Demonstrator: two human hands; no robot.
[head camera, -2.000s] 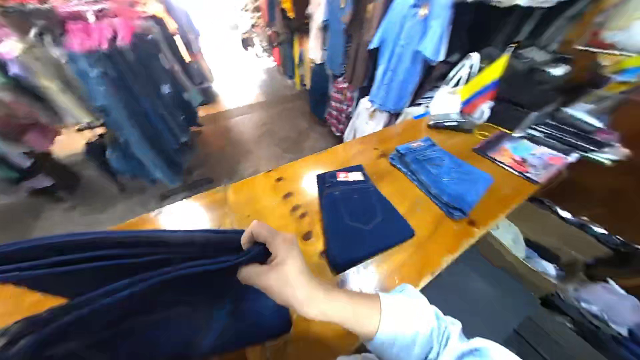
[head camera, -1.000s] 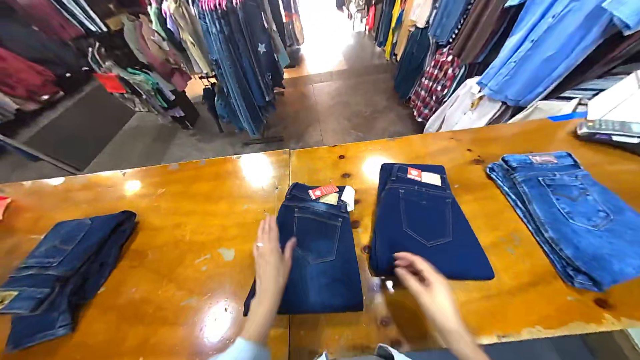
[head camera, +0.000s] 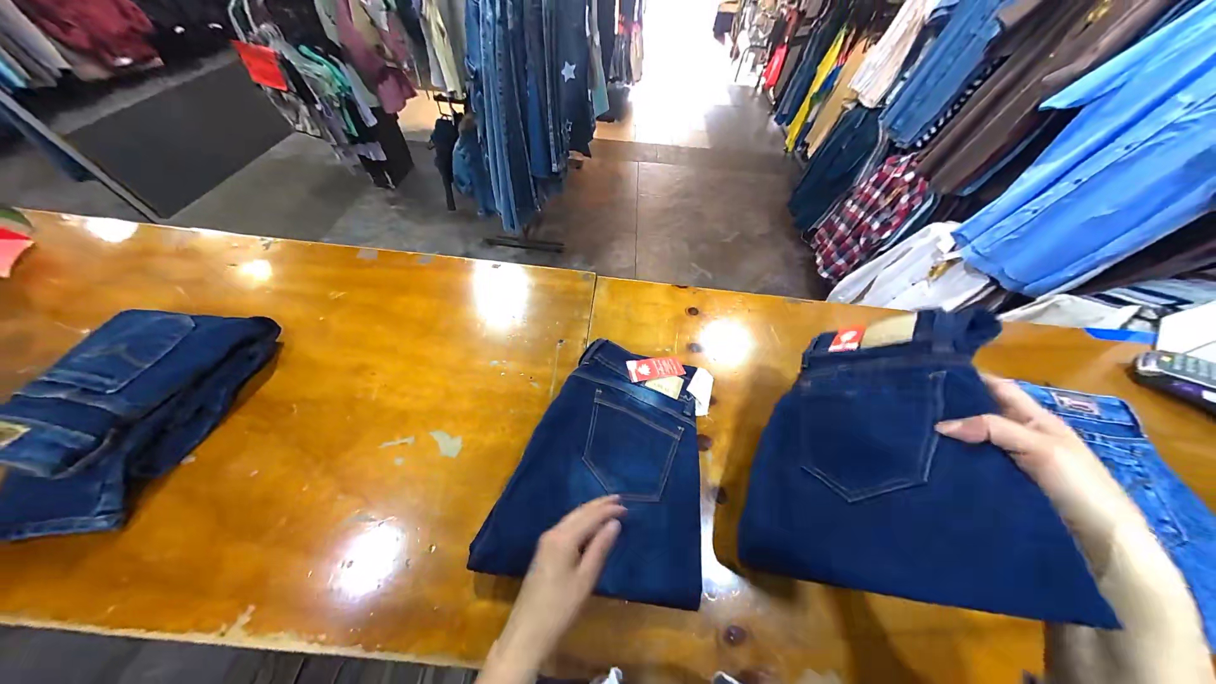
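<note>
My right hand (head camera: 1035, 437) grips the right edge of a folded pair of dark blue jeans (head camera: 855, 494), thumb over the back pocket, and the jeans are raised off the table. Below and left of them, a second folded dark pair of jeans (head camera: 627, 513) with a red tag (head camera: 655, 369) lies flat. My left hand (head camera: 575, 546) rests over its lower part, fingers slightly apart, holding nothing. Lighter blue jeans (head camera: 1140, 475) lie at the right, partly hidden behind my right hand and the raised pair. At the far left sits another folded dark pair (head camera: 123, 399).
The glossy wooden table (head camera: 380, 351) has its far edge toward an aisle. Hanging jeans (head camera: 522, 104) and a rack of shirts (head camera: 1102, 171) stand beyond it. A device with buttons, apparently a telephone or remote (head camera: 1178, 375), lies near the right edge.
My right hand has taken hold of the right dark jeans and raised them; one second ago they lay flat on the table. My left hand has moved onto the lower part of the middle pair.
</note>
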